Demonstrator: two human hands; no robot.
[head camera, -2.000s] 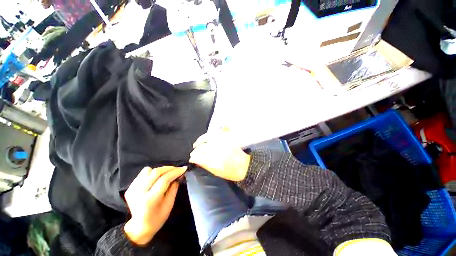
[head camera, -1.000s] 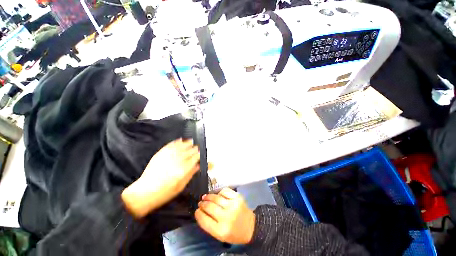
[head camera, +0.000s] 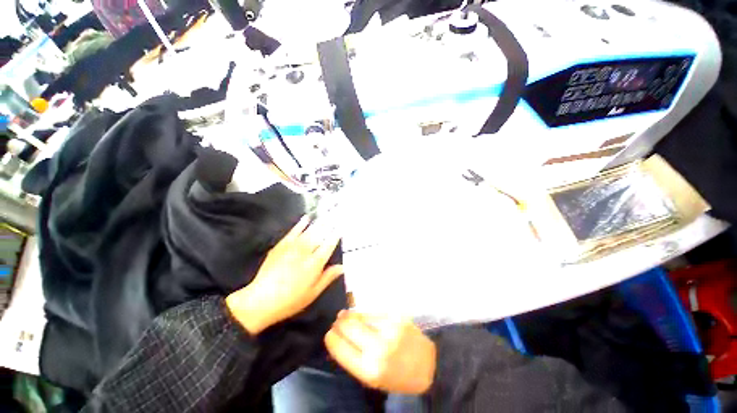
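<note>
A large black garment (head camera: 113, 234) lies heaped left of the needle area and hangs over the table's front edge. My left hand (head camera: 292, 274) lies on its right part, fingers stretched toward the presser foot (head camera: 323, 179). My right hand (head camera: 380, 352) is at the table's front edge with fingers curled at the garment's right edge. The cloth between its fingers is mostly hidden. The white sewing machine (head camera: 404, 89) stands behind, with a dark control panel (head camera: 614, 90) at right. The stitching point is overexposed and unclear.
Two black straps (head camera: 347, 97) hang over the machine head. An open cardboard box (head camera: 618, 208) with clear plastic lies at right. A small dark-tipped tool (head camera: 477, 177) lies left of it. A blue crate (head camera: 659, 302) with black cloth stands below right, beside a red object (head camera: 711, 306).
Both hands came from the lap to the table, and the garment's edge was brought to the needle area. Lately my left hand slid slightly toward the foot; the machine appears larger in view.
</note>
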